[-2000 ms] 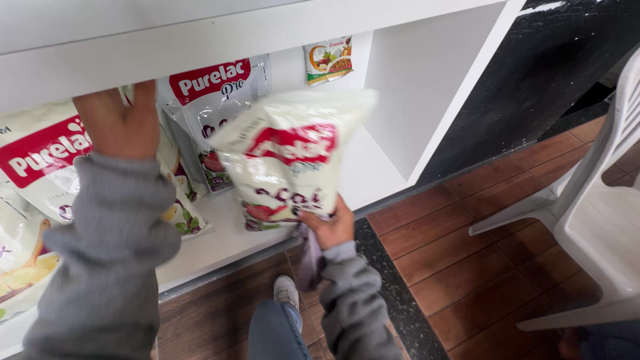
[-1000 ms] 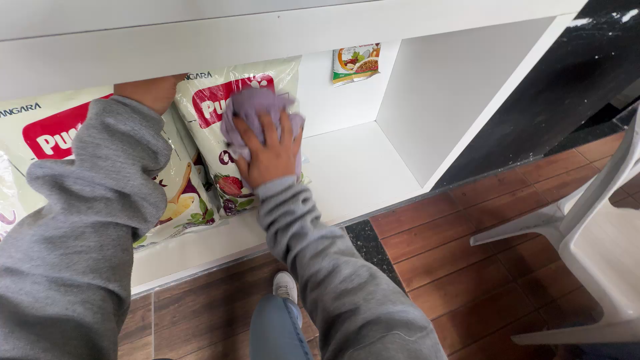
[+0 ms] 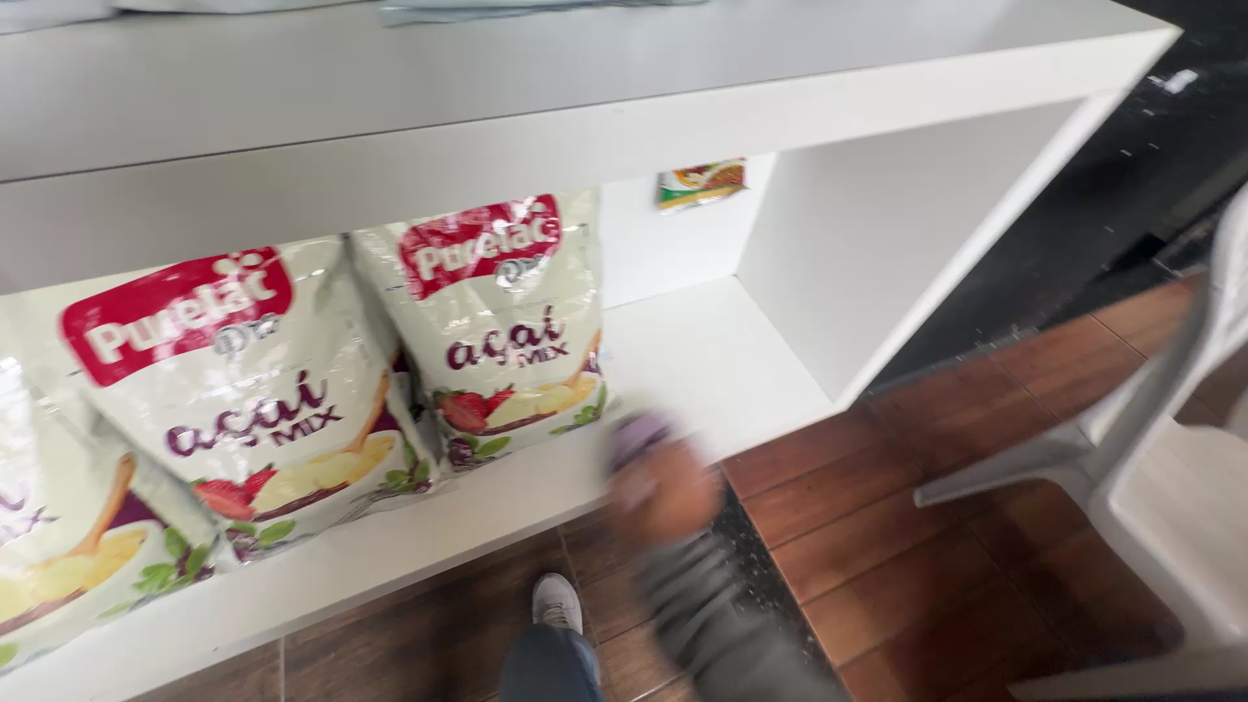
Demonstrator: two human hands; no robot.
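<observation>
My right hand (image 3: 668, 492), blurred, is closed on a bunched purple cloth (image 3: 639, 437) at the front edge of the white shelf (image 3: 721, 361). Just left of it stands a Purelac açaí mix bag (image 3: 507, 331), upright on the shelf. Beside that bag is a second Purelac bag (image 3: 244, 380), and part of a third bag (image 3: 68, 526) shows at the left edge. My left hand is out of the frame.
A small colourful packet (image 3: 702, 185) is at the shelf's back wall. Bluish-white packages (image 3: 546, 8) lie on the top board (image 3: 487, 78). A white plastic chair (image 3: 1150, 487) stands on the brown floor at right, by a black panel (image 3: 1053, 234).
My right hand, with the cloth, has moved off the front of the rightmost bag to the shelf's front edge. My left hand has left the view. Earlier, my right hand was at that bag's side.
</observation>
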